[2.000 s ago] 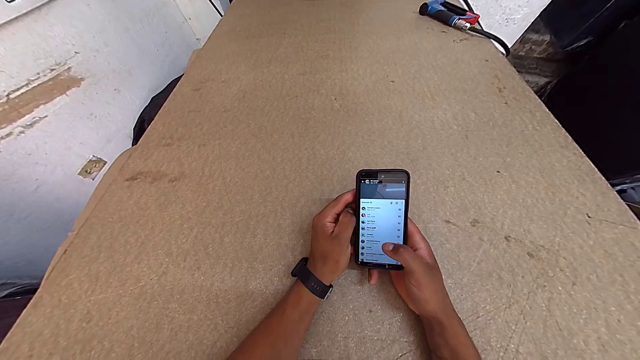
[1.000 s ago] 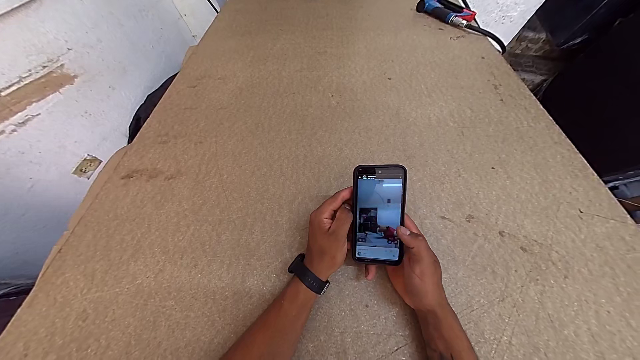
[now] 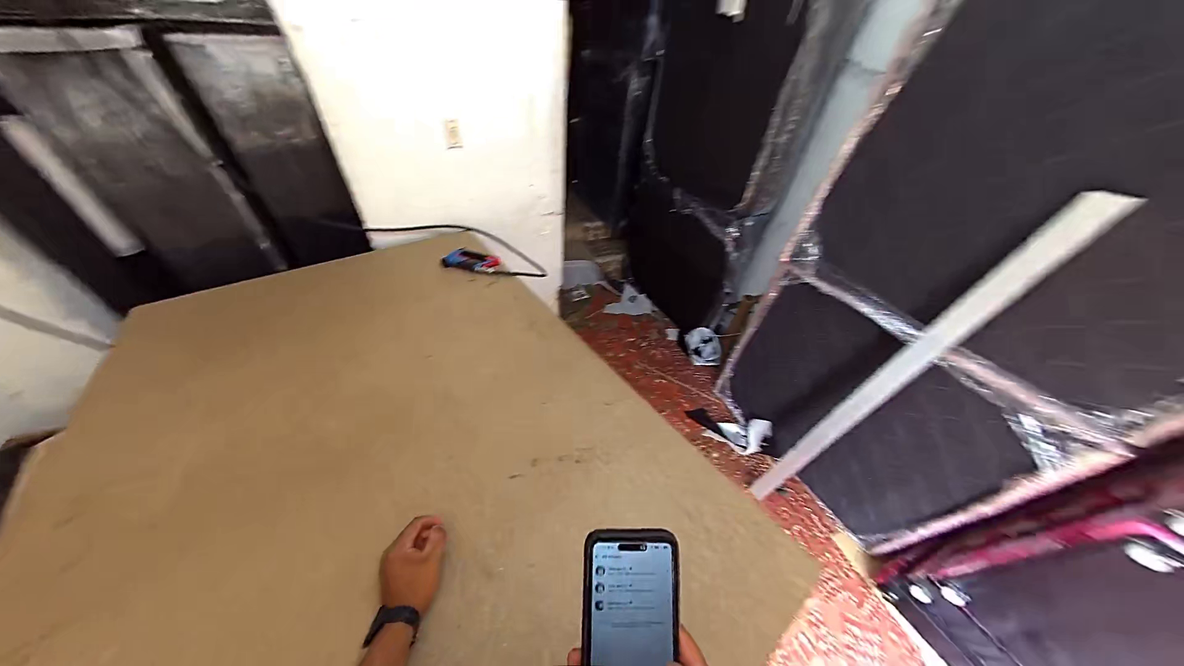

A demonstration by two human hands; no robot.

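My right hand [image 3: 690, 647] holds a smartphone in a dark case [image 3: 632, 601] near the bottom of the view; fingertips show at both its lower sides, and the rest of the hand is cut off or hidden. The lit screen shows a short list. To the left of the phone, my left hand [image 3: 412, 566] rests on the brown board tabletop [image 3: 351, 416], apart from the phone, with its fingers curled and nothing seen in them. A black watch [image 3: 392, 622] is on the left wrist.
A blue and red tool with a black cable [image 3: 472, 261] lies at the table's far corner. Beyond the right edge, large dark wrapped panels [image 3: 999, 185] stand with a long pale strip [image 3: 943, 338] leaning on them. Scraps [image 3: 745, 435] litter the reddish floor [image 3: 647, 356].
My left hand has let go of the phone and is now apart from it on the tabletop. The screen has changed from a picture to a list. The view has swung right and up.
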